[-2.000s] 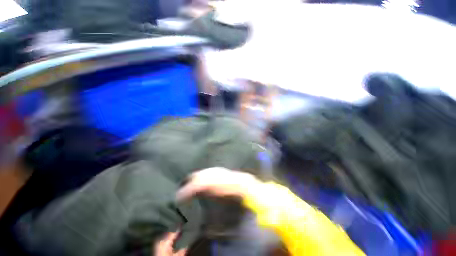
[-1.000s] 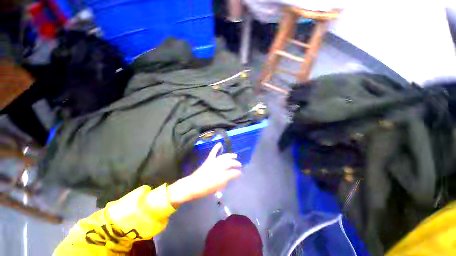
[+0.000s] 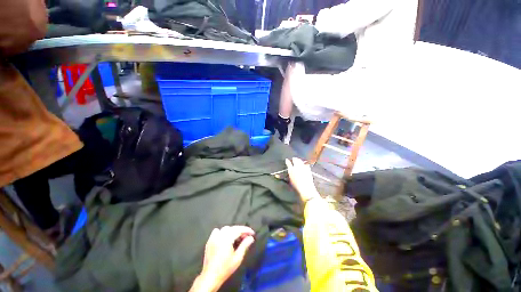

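Note:
A dark olive-green jacket lies spread before me over a low blue crate. A thin pale line, likely the zipper, and a small brass button show near its far right edge. My right hand, in a yellow sleeve with dark lettering, reaches to that edge; its fingertips close on the cloth at the end of the pale line. My left hand is curled over the jacket's near part, thumb close to the fingers; whether it holds something small cannot be told.
A second jacket pile stands at right. A blue crate sits under a table with dark cloth. A black bag is left of the jacket, a wooden stool beyond it. A person in orange-brown is at left; another sits across.
The view has tilted up. My right hand has come in from the lower right to the jacket's far edge. My left hand, earlier extended beside the jacket over the crate, is now curled above the cloth.

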